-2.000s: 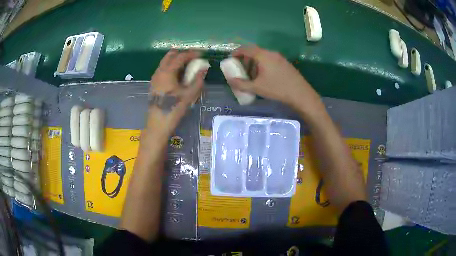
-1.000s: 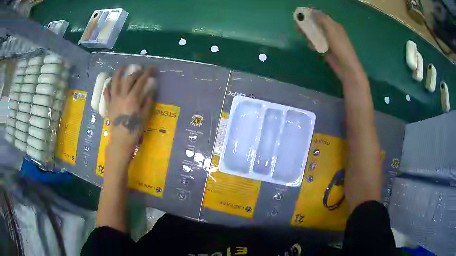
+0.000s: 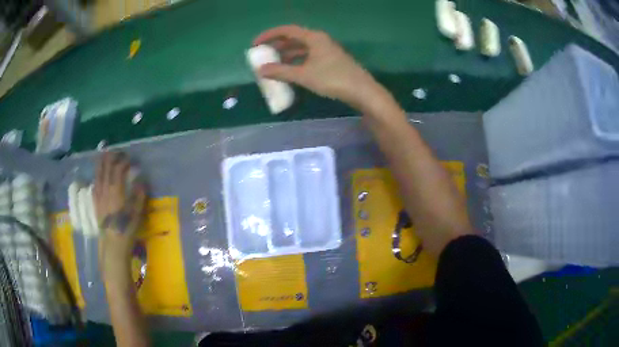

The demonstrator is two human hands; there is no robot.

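My right hand (image 3: pixel 315 64) holds a white rounded device (image 3: pixel 273 85) upright over the green surface, beyond the tray. An empty white insert tray (image 3: pixel 282 201) with three long wells lies on the flattened carton in front of me. My left hand (image 3: pixel 121 193) is blurred and lies over a short row of white units (image 3: pixel 83 209) at the left; its fingers partly cover them, and whether it grips one cannot be told.
A filled tray (image 3: pixel 58 127) stands at the far left. A bulk tray of units (image 3: pixel 30 251) is at the left edge. Tall whitish tray stacks (image 3: pixel 553 118) stand at the right. Several loose units (image 3: pixel 489 37) and white dots (image 3: pixel 229 103) lie on the green surface.
My right hand has brought its device from the far right to beyond the empty tray. My left hand has moved from beyond the tray to the row of units. The view has shifted.
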